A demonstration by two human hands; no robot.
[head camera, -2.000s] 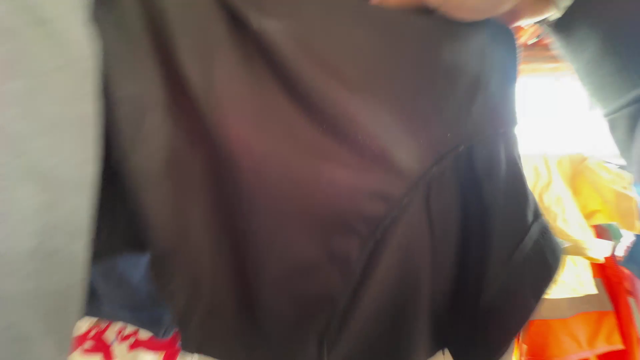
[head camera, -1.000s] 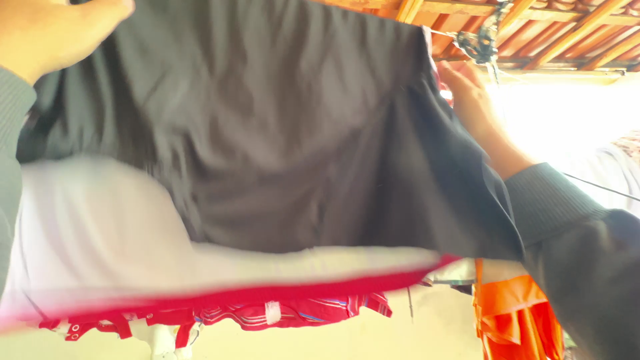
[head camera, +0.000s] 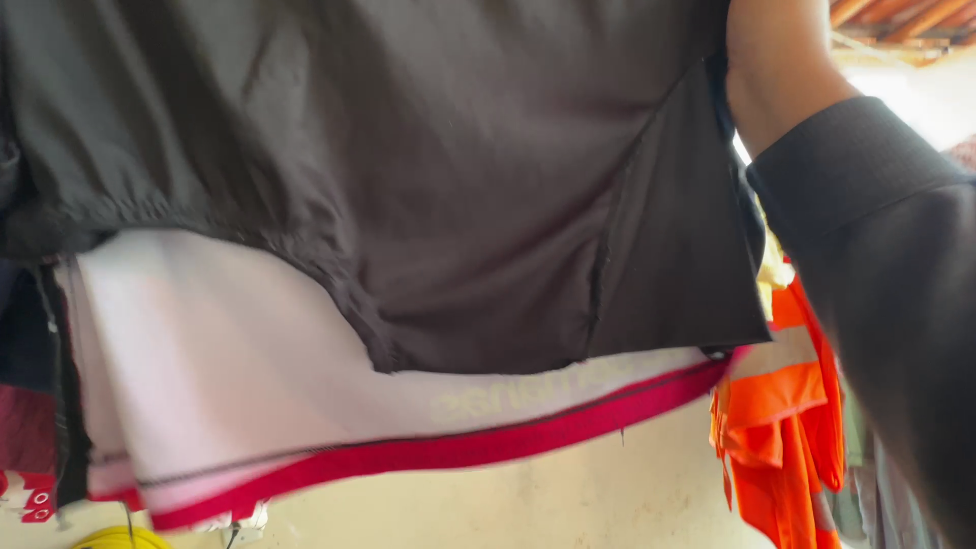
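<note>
A dark, satiny garment [head camera: 473, 191] spreads across most of the view. Below its edge shows a pale pink-white cloth [head camera: 221, 343] with a red hem band [head camera: 457, 450] and faint lettering seen in reverse. At the upper right, the wrist and lower part of my right hand [head camera: 770, 69] rise beside the dark garment's right edge, above a dark grey sleeve cuff [head camera: 846, 160]. The fingers of that hand are hidden or cut off at the top, so its grip cannot be seen. My left hand is not in view.
An orange garment with reflective bands [head camera: 785, 389] hangs at the right, near other clothes. A pale wall [head camera: 503, 503] stands behind. Yellow coiled material [head camera: 122, 537] and red pieces with rings [head camera: 34, 499] are at the lower left. Roof beams [head camera: 915, 23] show at the top right.
One second ago both hands showed at the top corners of the dark garment; now the left hand is out of view and the right arm stands higher. The garment fills more of the view.
</note>
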